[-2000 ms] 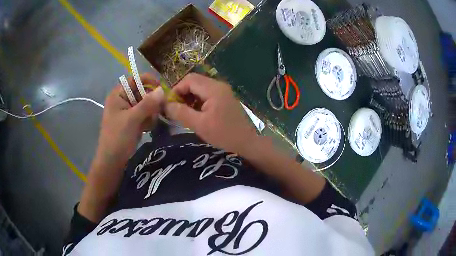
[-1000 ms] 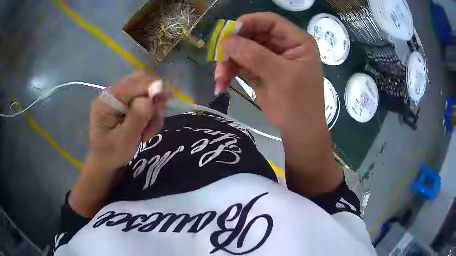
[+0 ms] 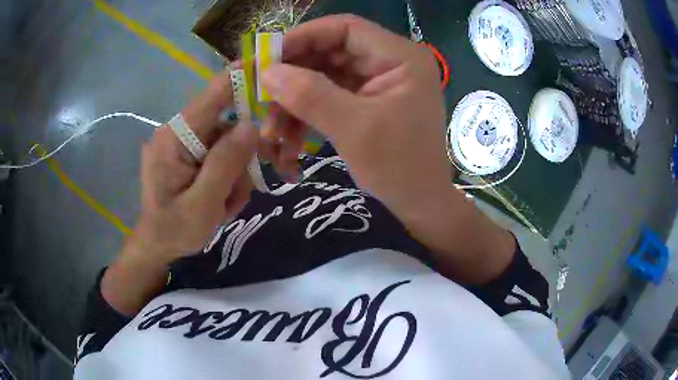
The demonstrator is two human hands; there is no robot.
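Observation:
My left hand (image 3: 189, 178) grips white carrier tape (image 3: 187, 136) that passes between its fingers. A perforated end of the tape stands up at the fingertips, and a long white length trails off to the left. My right hand (image 3: 364, 111) pinches a yellow and white piece of splice tape (image 3: 269, 65) between thumb and finger, just beside the upright tape end. Whether the splice tape touches the carrier tape is hard to tell. The right hand's lower fingers are close to the left fingertips and partly hidden.
A cardboard scrap box (image 3: 215, 28) with tape offcuts lies beyond the hands. On the green bench (image 3: 520, 174) at the right are several component reels (image 3: 485, 132), scissors (image 3: 438, 63) partly hidden by my right hand, and a rack. A blue object (image 3: 648, 256) is at the far right.
Since one second ago my right hand has moved left with the splice tape, up to my left hand. The carrier tape end now shows upright at the left fingertips. The bench view has shifted.

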